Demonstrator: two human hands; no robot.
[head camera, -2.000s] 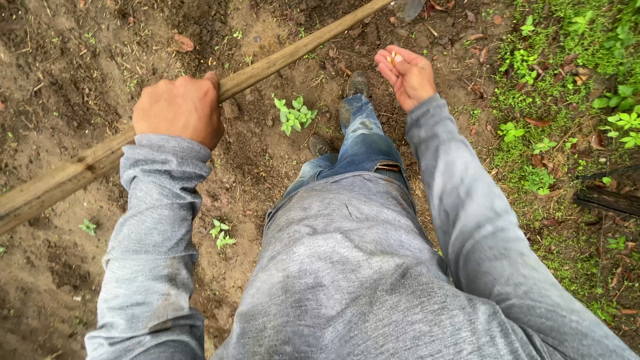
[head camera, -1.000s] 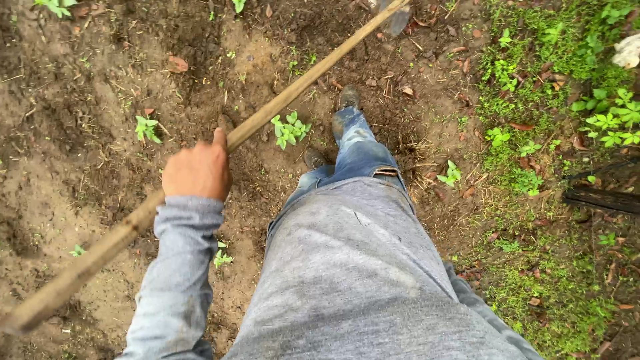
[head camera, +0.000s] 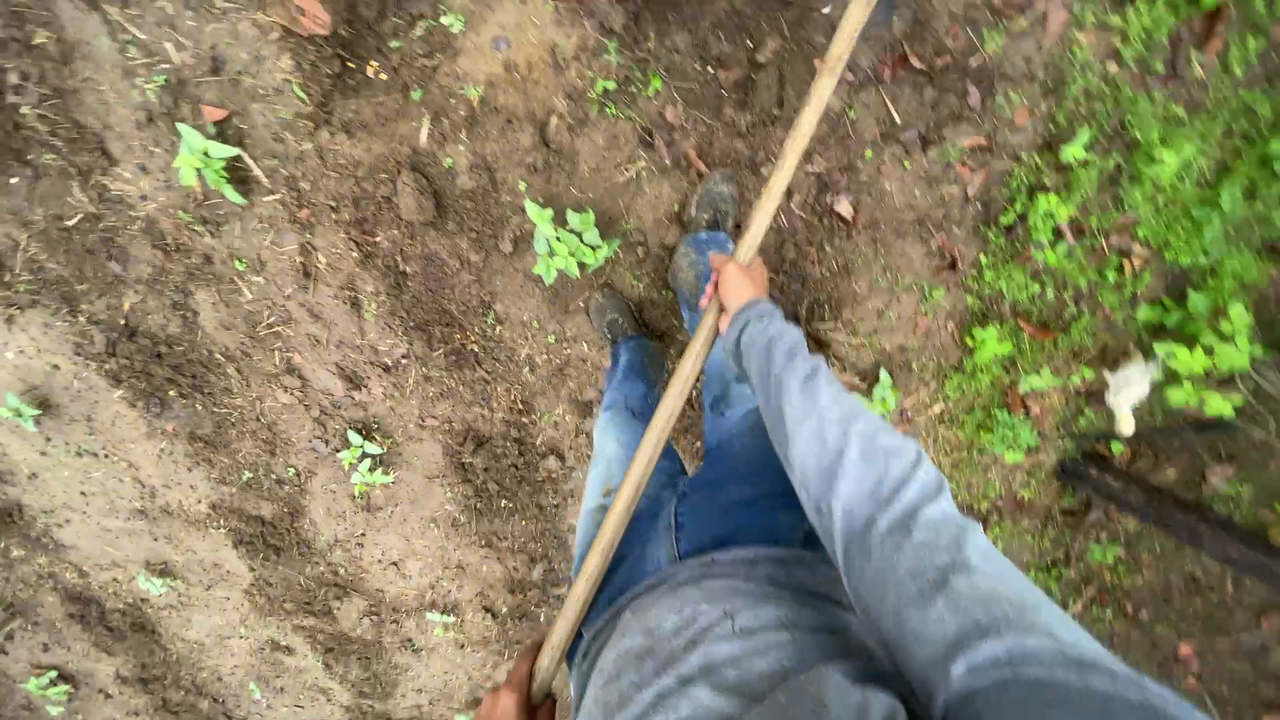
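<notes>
A long wooden handle (head camera: 660, 430) runs from the bottom centre up to the top edge, slanting across my jeans. My right hand (head camera: 738, 288) is closed around it at about the middle of its visible length, near my knee. My left hand (head camera: 515, 692) grips its lower end at the bottom edge of the view, partly cut off. Whatever sits at the handle's far end is hardly seen; a dark greyish patch shows there at the frame's top.
Muddy boots (head camera: 714, 203) stand on damp brown soil. A leafy green seedling (head camera: 567, 240) grows just left of them, with several smaller seedlings farther left. Low green weeds (head camera: 1150, 220), a pale chick-like shape (head camera: 1130, 392) and a dark charred-looking log (head camera: 1170, 508) lie to the right.
My right hand, open and apart from the handle two seconds ago, now holds it. The handle stands steeper, and my left hand is lower in view. The pale shape has come into fuller view.
</notes>
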